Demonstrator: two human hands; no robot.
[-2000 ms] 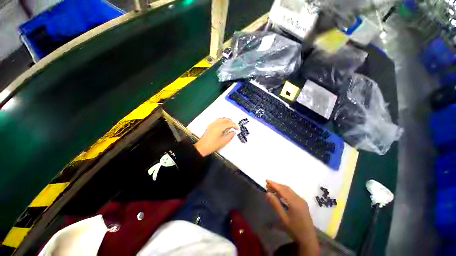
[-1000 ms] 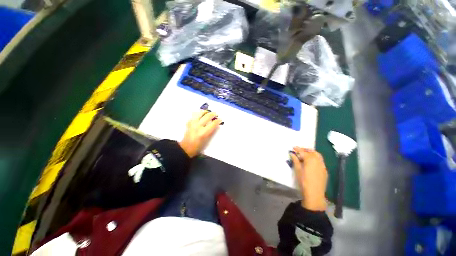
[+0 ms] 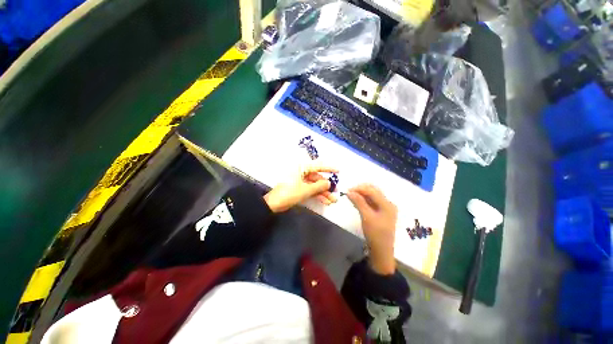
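My left hand (image 3: 302,189) holds a small black part (image 3: 333,181) between thumb and fingers over the front of the white board (image 3: 269,156). My right hand (image 3: 373,209) is just to its right, thumb and forefinger pinched on a tiny dark piece (image 3: 343,193) close to that part. A loose cluster of black parts (image 3: 310,146) lies on the board behind my left hand. Another cluster (image 3: 419,230) lies at the board's right end. The blue parts tray (image 3: 433,176) with rows of black parts lies along the board's back edge.
Crumpled plastic bags (image 3: 321,44) lie behind the tray, beside a small cream block (image 3: 365,88) and a square block with a pale top (image 3: 404,98). A mallet (image 3: 478,250) lies at the right. A green conveyor (image 3: 134,87) with yellow-black tape curves at the left. Blue bins (image 3: 583,168) stand far right.
My right hand has moved left from the right-hand cluster to beside my left hand. My left hand has moved forward from near the left cluster. Both now hold small pieces close together.
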